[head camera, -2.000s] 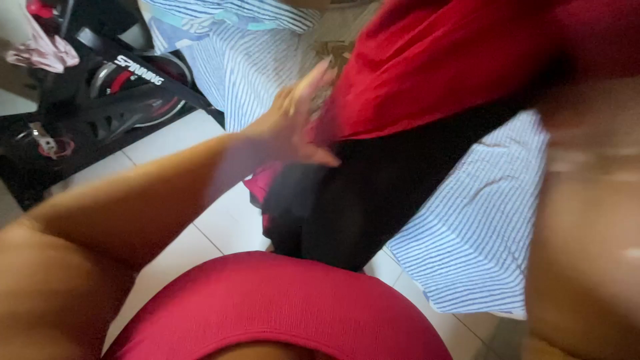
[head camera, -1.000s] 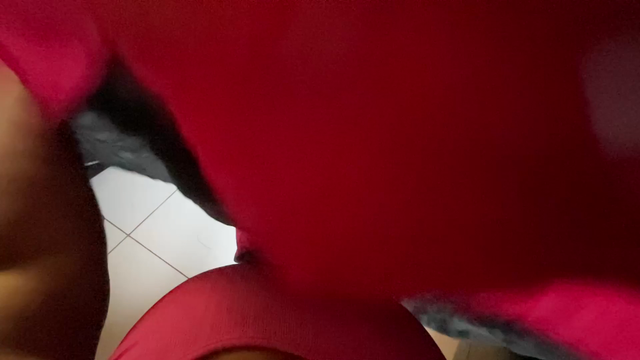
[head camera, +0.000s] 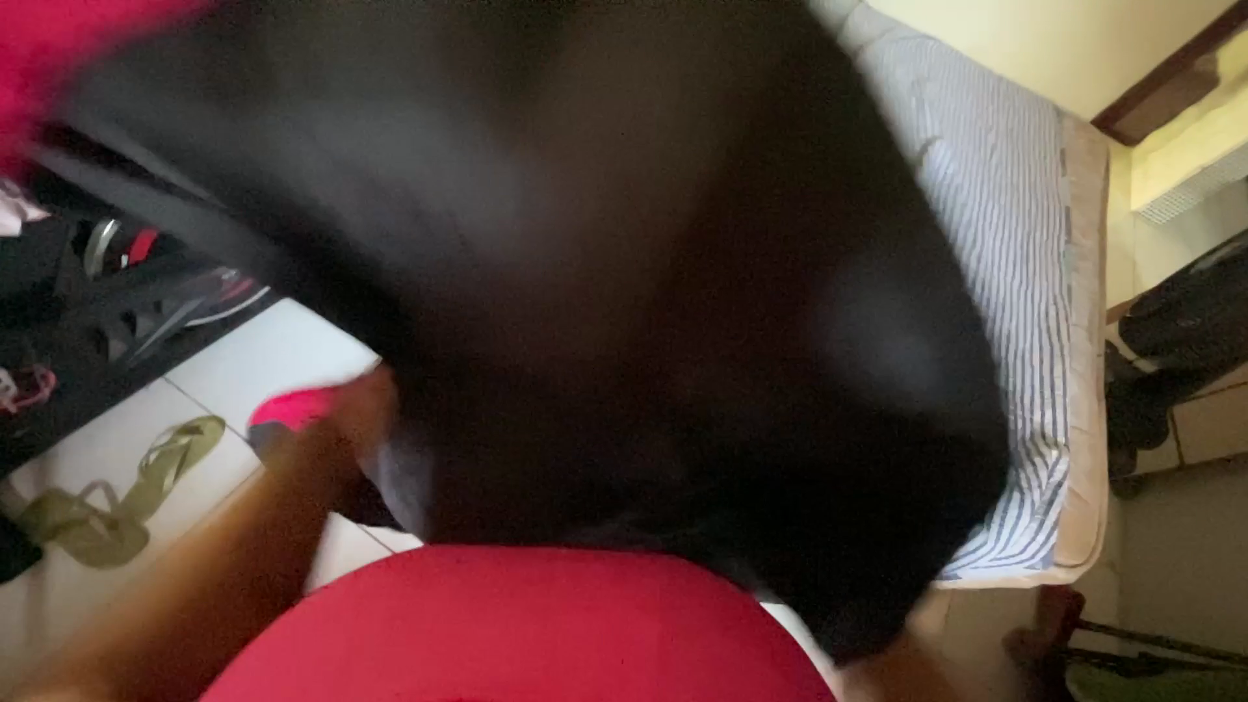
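Observation:
A large black cloth (head camera: 624, 292), blurred by motion, spreads across the middle of the view, with a pink-red part (head camera: 88, 49) at its upper left. My left hand (head camera: 366, 405) is at the cloth's left edge, with a bit of pink and dark fabric (head camera: 292, 409) beside it; its fingers are blurred and partly hidden. My right hand (head camera: 882, 673) is at the cloth's lower right corner, mostly hidden by the cloth and cut off by the frame's bottom edge. Whether either hand is closed on the cloth does not show.
A mattress with a blue-and-white striped sheet (head camera: 1024, 292) lies behind and right of the cloth. Green flip-flops (head camera: 175, 453) rest on the white tiled floor (head camera: 273, 341) at left, near an exercise bike (head camera: 117, 322). Dark objects stand at far right.
The red cloth that filled most of the view a second ago has given way to its black part. The striped sheet and the bike show again.

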